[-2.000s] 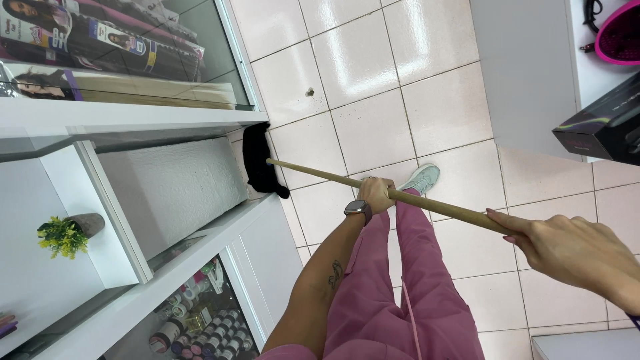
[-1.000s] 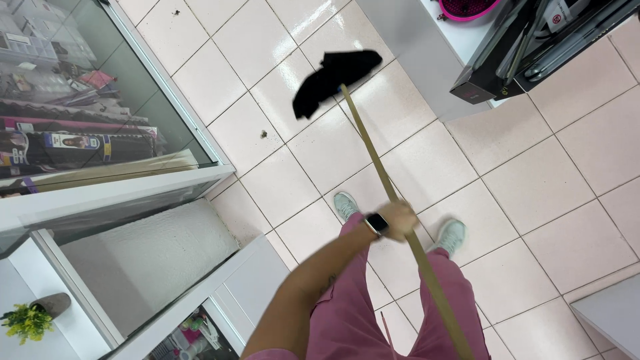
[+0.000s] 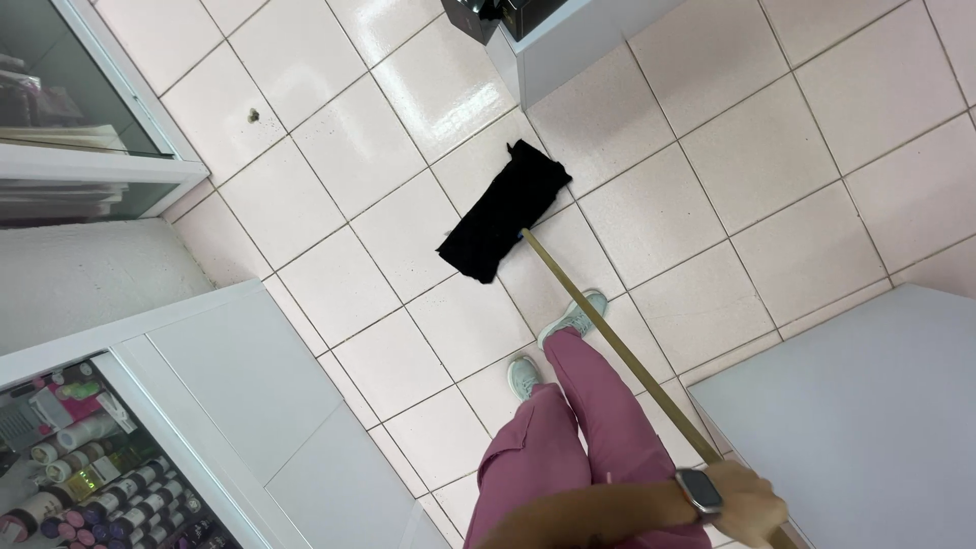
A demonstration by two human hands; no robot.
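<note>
My left hand (image 3: 743,503), with a smartwatch (image 3: 698,492) on its wrist, is closed around a long tan pole (image 3: 633,362) near the lower right. The pole slants up and left to a black cloth (image 3: 507,213) that lies on the tiled floor, wrapped over the head of the mop or broom. A bit of blue shows where pole and cloth meet. The cloth hides the head itself. My right hand is out of view; the upper end of the pole runs past the bottom edge.
Glass-fronted cabinets (image 3: 217,442) line the left side. A white counter (image 3: 564,46) with black boxes (image 3: 488,15) juts in at the top. A grey-white surface (image 3: 846,412) stands at the lower right. A small clump of debris (image 3: 253,116) lies on the upper left tiles.
The black cloth was by the left cabinet base two seconds ago, then out on the floor tiles, and now lies near the counter corner. My right hand has left view. The view has shifted.
</note>
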